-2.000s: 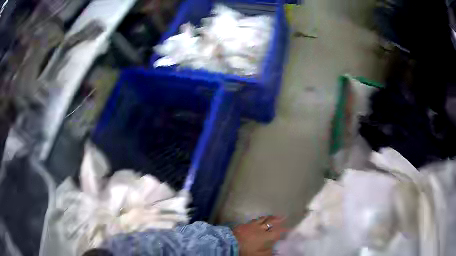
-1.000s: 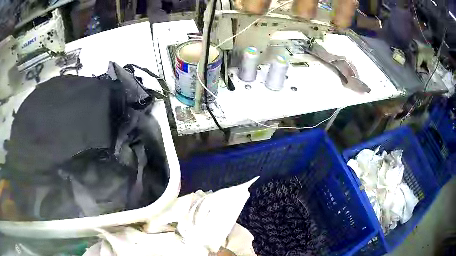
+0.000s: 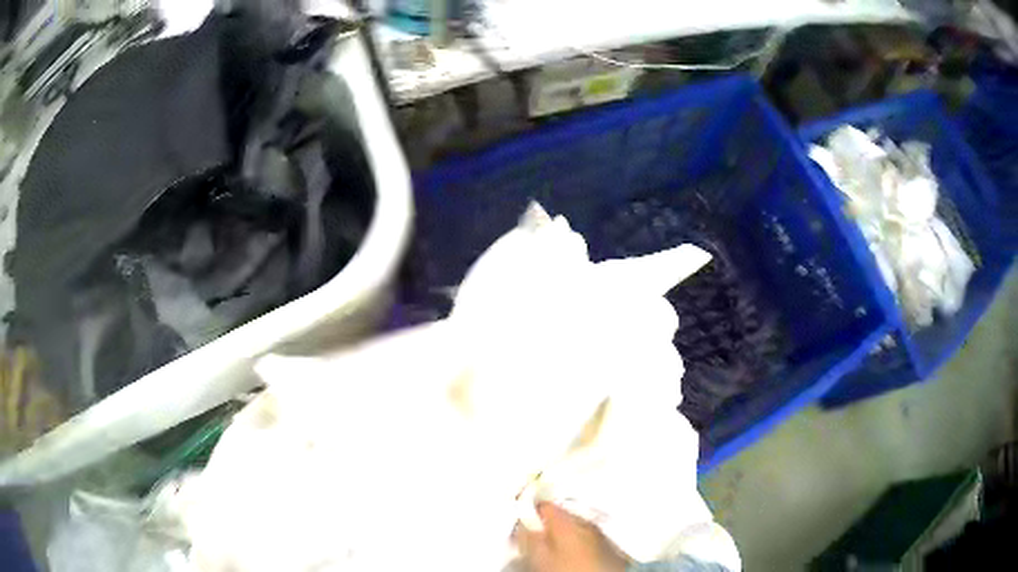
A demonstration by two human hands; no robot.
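A large heap of white garment pieces [image 3: 447, 413] fills the lower middle, overexposed, with pointed corners sticking up. It covers part of a blue plastic crate [image 3: 798, 263]. My right hand [image 3: 569, 542] is at the bottom edge, partly cut off, with a blue-grey sleeve to its right. Its fingers are closed on a fold of the white cloth. My left hand is not in view.
A white plastic tub [image 3: 385, 190] with black cloth [image 3: 123, 145] stands at the left. Another blue crate [image 3: 971, 201] at the right holds white pieces [image 3: 904, 223]. A green crate [image 3: 893, 520] is at the lower right. A white machine table [image 3: 670, 28] crosses the top.
The view has tilted down since one second ago, so tub, crates and table sit higher. The white heap now shows much larger in front of the blue crate, and my right hand is visible on it.
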